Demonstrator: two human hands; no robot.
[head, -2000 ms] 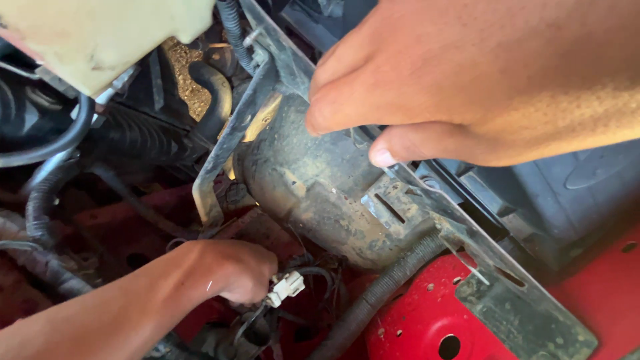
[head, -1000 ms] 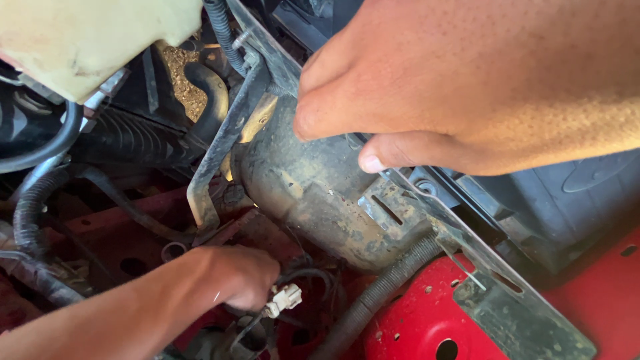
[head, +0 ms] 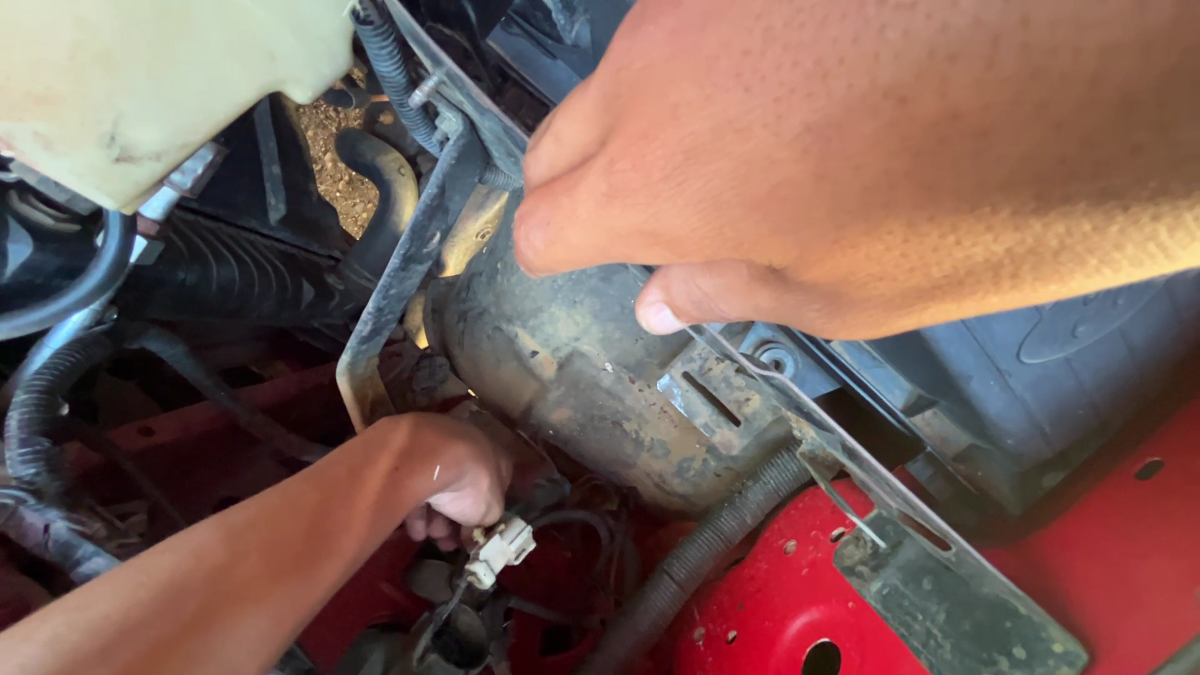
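Observation:
My left hand (head: 459, 483) reaches down into an engine bay with its fingers curled, beside a white plastic electrical connector (head: 500, 551) with wires. Whether the fingers grip something is hidden. My right hand (head: 675, 197) rests with its fingers curled over the edge of a long metal bracket (head: 900, 469), its thumb on the near side. Between the hands lies a dusty dark cylindrical canister (head: 581, 366) with a slotted tab. A bent metal strap (head: 403, 272) stands at the canister's left end.
A pale plastic reservoir (head: 169, 84) fills the upper left. Corrugated conduit (head: 712, 544) runs below the canister, past red bodywork (head: 787, 581) with holes. A black plastic housing (head: 1059, 375) lies at the right. Hoses (head: 380, 192) and wiring surround the left side.

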